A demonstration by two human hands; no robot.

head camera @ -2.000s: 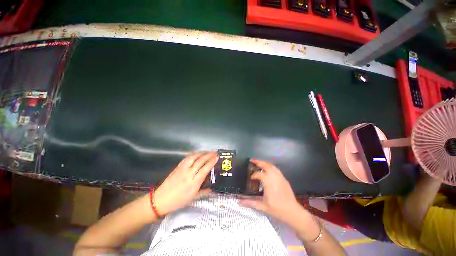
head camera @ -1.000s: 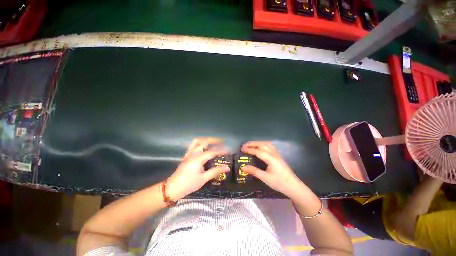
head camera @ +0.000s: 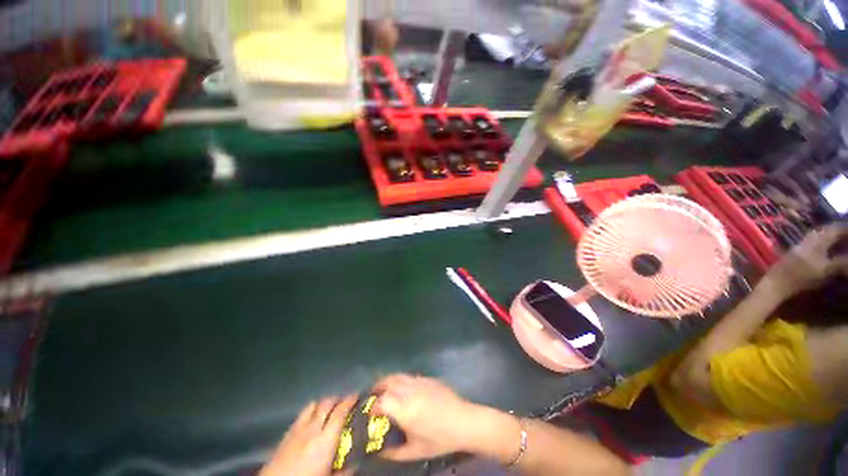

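Two black pieces with gold emblems, likely battery packs, are side by side at the bottom of the view. My left hand (head camera: 305,441) is cut off by the lower edge and holds the left piece (head camera: 345,448). My right hand (head camera: 423,415) holds the right piece (head camera: 377,431), with fingers over its top and side. The picture is blurred, and the lower ends of both pieces are partly hidden.
A white pen (head camera: 474,297) and red pen (head camera: 483,296) lie left of the pink fan (head camera: 654,256), whose base carries a smartphone (head camera: 563,321). Beyond the rail (head camera: 279,244) is a filled red tray (head camera: 437,191). A metal post (head camera: 514,174) stands there. A yellow-sleeved person is right.
The view has swung up and right, so my hands now sit lower left in it. The two black pieces remain side by side in my hands.
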